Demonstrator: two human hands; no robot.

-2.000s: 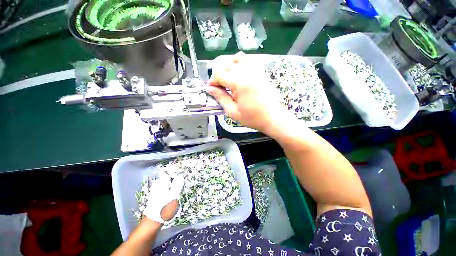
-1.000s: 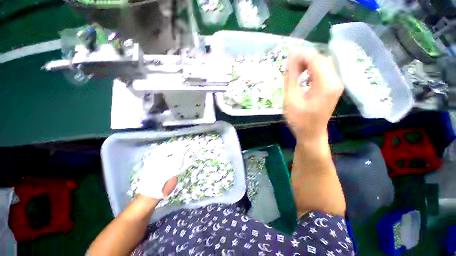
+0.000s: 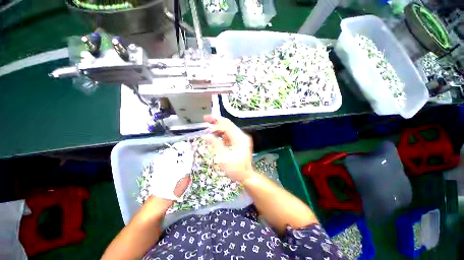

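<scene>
The near tub [image 3: 118,175] lies at my lap, filled with a loose heap of tiny white, silver and green pieces [image 3: 211,188]. My left hand [image 3: 172,170], in a thin white glove, rests on the pieces at the tub's left-middle; its fingers are overexposed and what they hold cannot be told. My bare right hand [image 3: 231,150] is over the tub's right back part, fingers bent and blurred; whether it holds a piece cannot be told. The machine's fixture [image 3: 211,76] stands behind the tub with no hand at it.
The air cylinder [image 3: 109,68] points left above the bench [image 3: 30,111]. The far bin [image 3: 285,112] holds more pieces right of the machine. A side bin [image 3: 356,66] stands at an angle farther right. A steel bowl feeder [image 3: 127,23] is behind. Red stools [image 3: 53,221] are below.
My right hand has gone from the fixture, over the far bin, down to the near tub. My left hand has stayed in the near tub. The camera view has shifted a little.
</scene>
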